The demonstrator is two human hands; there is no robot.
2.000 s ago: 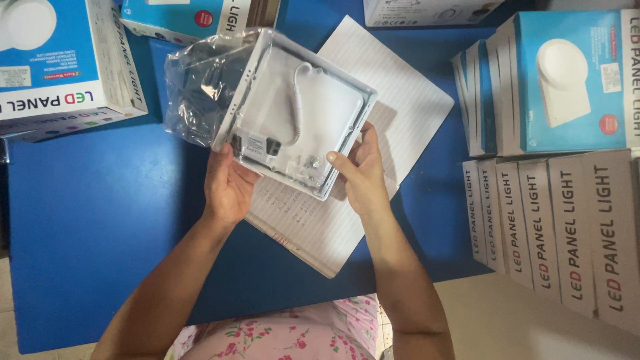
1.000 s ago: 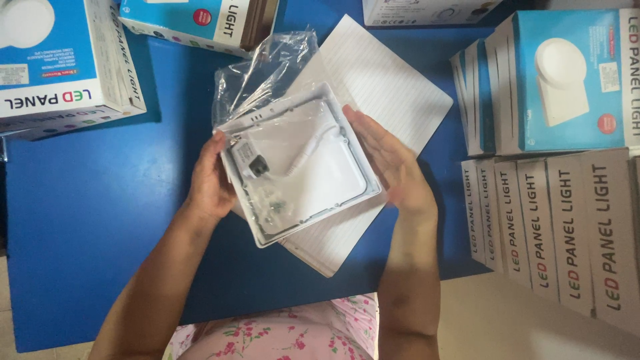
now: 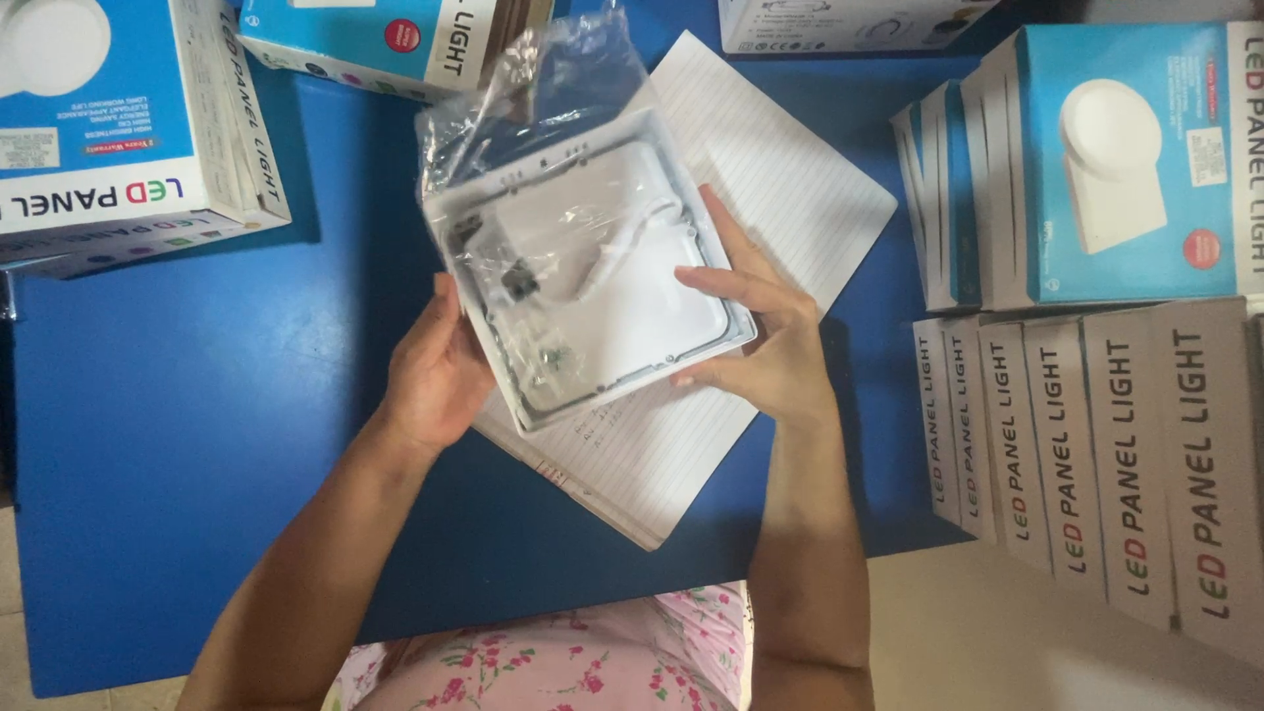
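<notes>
A white square LED panel light (image 3: 642, 296) in a clear plastic bag (image 3: 543, 89) is held over an open lined notebook (image 3: 800, 188). Its recessed side faces up and shows a white cable, a small black connector (image 3: 518, 280) and a little packet of screws or similar small parts (image 3: 555, 357). My left hand (image 3: 439, 370) grips the panel's left edge, thumb up along the side. My right hand (image 3: 765, 316) holds the lower right corner, with fingers on the rim and some hidden behind it. The bag's loose end stands up past the panel's far edge.
The blue table (image 3: 197, 434) carries LED panel light boxes (image 3: 99, 109) at the upper left, another box (image 3: 346, 39) at the top and a white box (image 3: 849, 25) beyond the notebook. Stacked blue boxes (image 3: 1126, 158) and a row of upright boxes (image 3: 1116, 454) line the right side.
The panel has been turned in the hands, and the bag's loose end has swung from the left to the far side. My right hand, flat along the edge a second ago, now grips the corner.
</notes>
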